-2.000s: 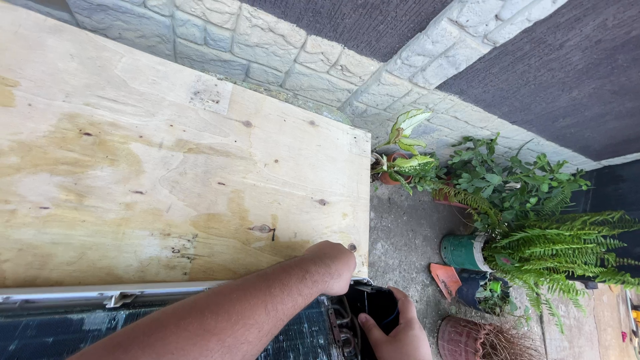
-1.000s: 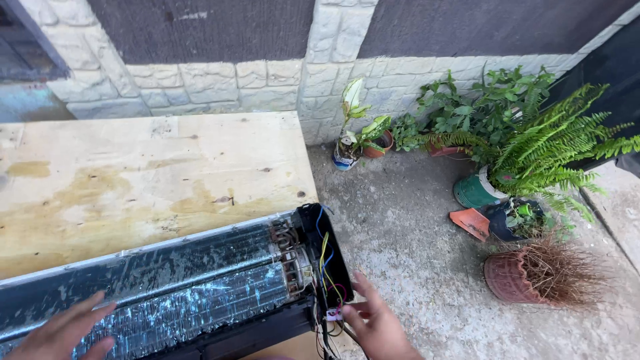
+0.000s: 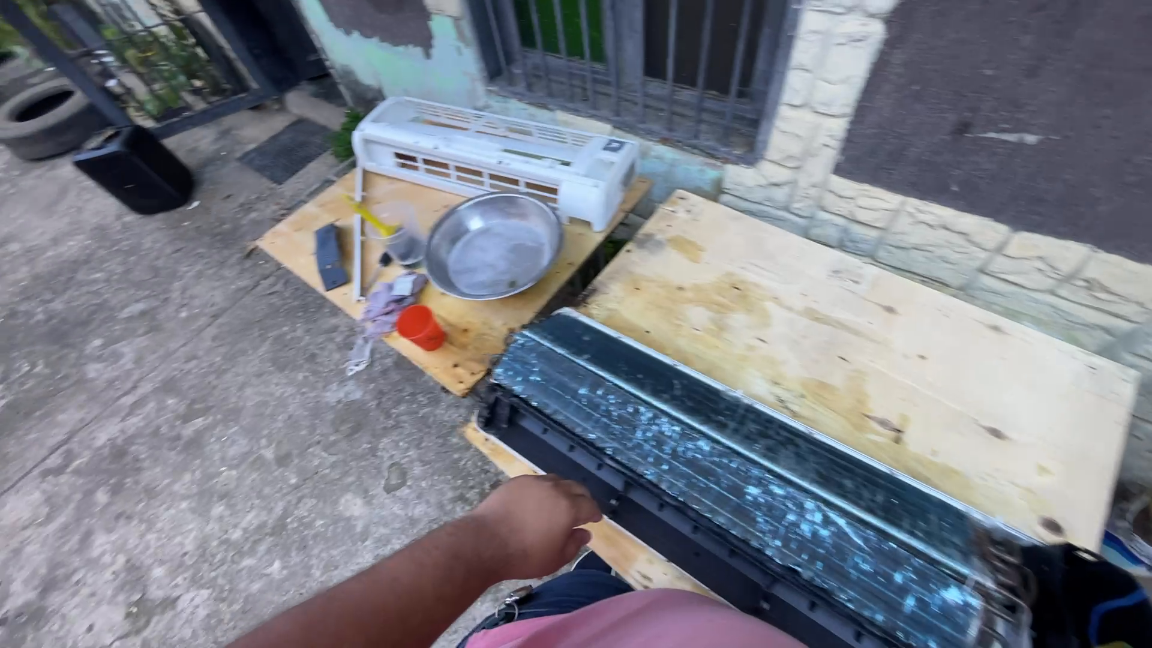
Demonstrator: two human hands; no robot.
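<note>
An indoor air conditioner unit (image 3: 756,477) lies across the front of a plywood sheet (image 3: 810,315), its finned coil bare and facing up, with copper pipe bends at the right end. My left hand (image 3: 540,522) is at the unit's near black edge, fingers curled; whether it grips the edge I cannot tell. My right hand is out of view.
A second plywood board (image 3: 477,346) holds a white air conditioner cover (image 3: 495,153), a metal basin (image 3: 493,245), a red cup (image 3: 420,328), a clear container (image 3: 405,238) and a rag (image 3: 391,301). A black speaker (image 3: 135,168) stands on the concrete, near a tyre (image 3: 54,117). A barred window is behind.
The view has swung far to the left. My left hand, spread over the coil a second ago, is now at the unit's near edge. My right hand has left the view.
</note>
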